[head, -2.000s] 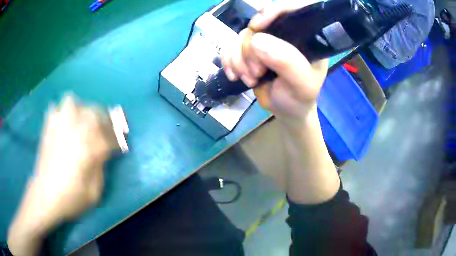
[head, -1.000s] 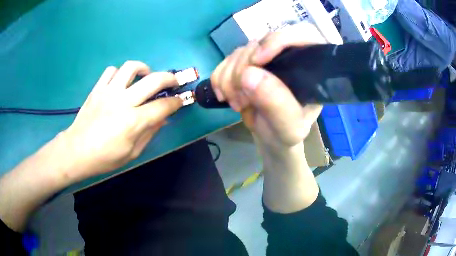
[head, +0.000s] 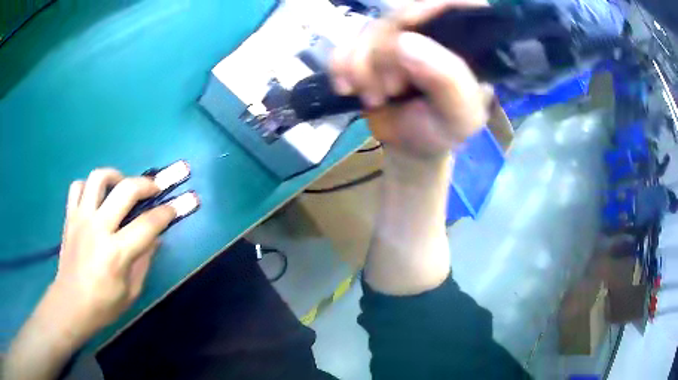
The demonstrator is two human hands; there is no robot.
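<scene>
My left hand (head: 111, 237) rests on the green mat at the left, its fingers over the paired end connectors (head: 172, 175), whose two white-looking metal faces point right. A black cable (head: 30, 260) runs left from under this hand. My right hand (head: 420, 89) grips the thick black electric screwdriver (head: 513, 44), blurred by motion. Its ribbed nose is at the pickup (head: 271, 122) on the front edge of the grey-white screw feeder (head: 249, 67). The thin tip and any screw on it cannot be made out.
The green mat (head: 89, 96) covers the bench, with a tiny loose screw (head: 224, 156) between connectors and feeder. Below the bench edge are a blue bin (head: 476, 174), a brown cardboard box (head: 338, 215) and a dark lead. More cardboard boxes (head: 583, 312) stand at the far right.
The screwdriver has moved from the connectors to the feeder's pickup. My left hand still holds the connectors, now lower left in the picture. The camera view has shifted.
</scene>
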